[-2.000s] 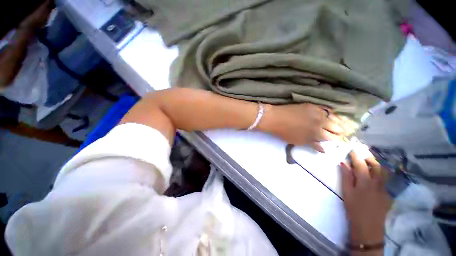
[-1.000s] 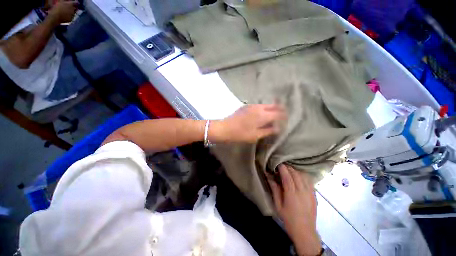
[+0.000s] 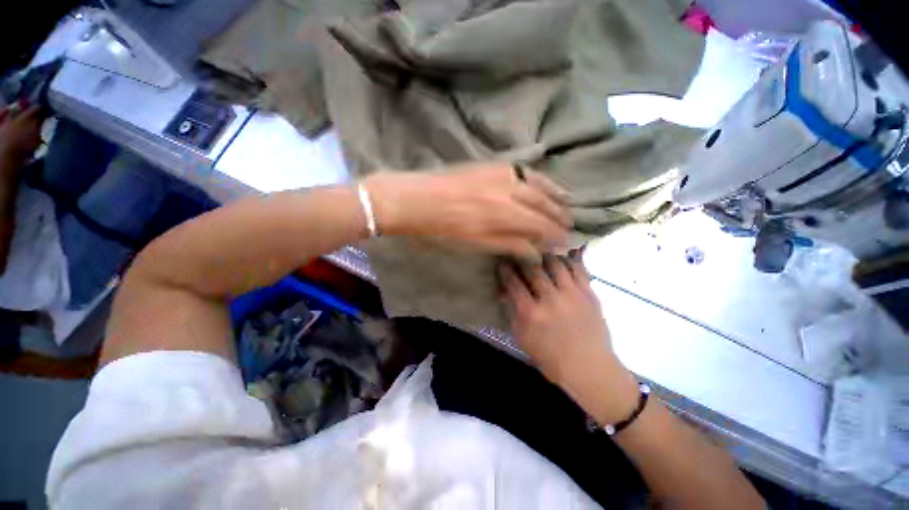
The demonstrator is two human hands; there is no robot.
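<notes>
Olive-khaki cloth (image 3: 478,100) lies bunched and creased over the white table, with one part reaching the front edge. My left hand (image 3: 478,207) lies across the cloth, slightly blurred, its fingers pointing right. My right hand (image 3: 553,309) is just below it, fingertips on the cloth's edge, fingers bent. The two hands are close together and the left fingers partly cover the cloth beside the right fingertips. The white sewing machine (image 3: 787,129) with a blue stripe stands right of the cloth. The cloth reaches the bright needle area.
Clear plastic bags with printed paper (image 3: 862,418) lie at the right of the table. A dark control panel (image 3: 199,122) is at the left. A blue bin (image 3: 289,294) holding cloth pieces is below the table. Another person's arm (image 3: 18,139) shows at the far left.
Both hands have moved from the needle area to the front part of the cloth. The cloth is now bunched differently, and my left hand has come over beside my right hand.
</notes>
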